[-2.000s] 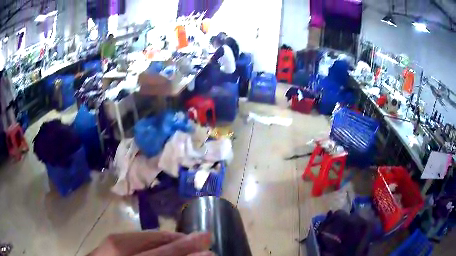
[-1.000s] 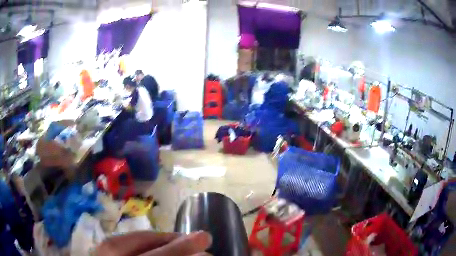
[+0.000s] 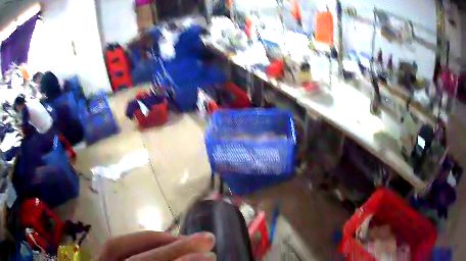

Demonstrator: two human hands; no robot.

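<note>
My left hand (image 3: 158, 246) shows at the bottom edge, entering from the left, cut off by the frame. Its fingertips lie on the near side of a dark, rounded cylinder (image 3: 217, 229), which stands up from the bottom edge, slightly blurred. The rest of the grip is out of the picture. My right hand is not in view. A blue lattice basket (image 3: 250, 153) is beyond the cylinder. Part of a red stool (image 3: 259, 232) shows just right of the cylinder.
A red basket (image 3: 391, 224) with pale pieces is at lower right. A long sewing bench (image 3: 352, 120) runs along the right. White cloth (image 3: 120, 164) lies on the tiled floor. A small red basket (image 3: 150, 113) holds dark cloth. People sit at the left (image 3: 38, 114). A red stool (image 3: 38, 222) is lower left.
The view has swung right and closer to the blue basket and bench. Floor things have shifted left in the picture. The hand and cylinder stay at the bottom centre.
</note>
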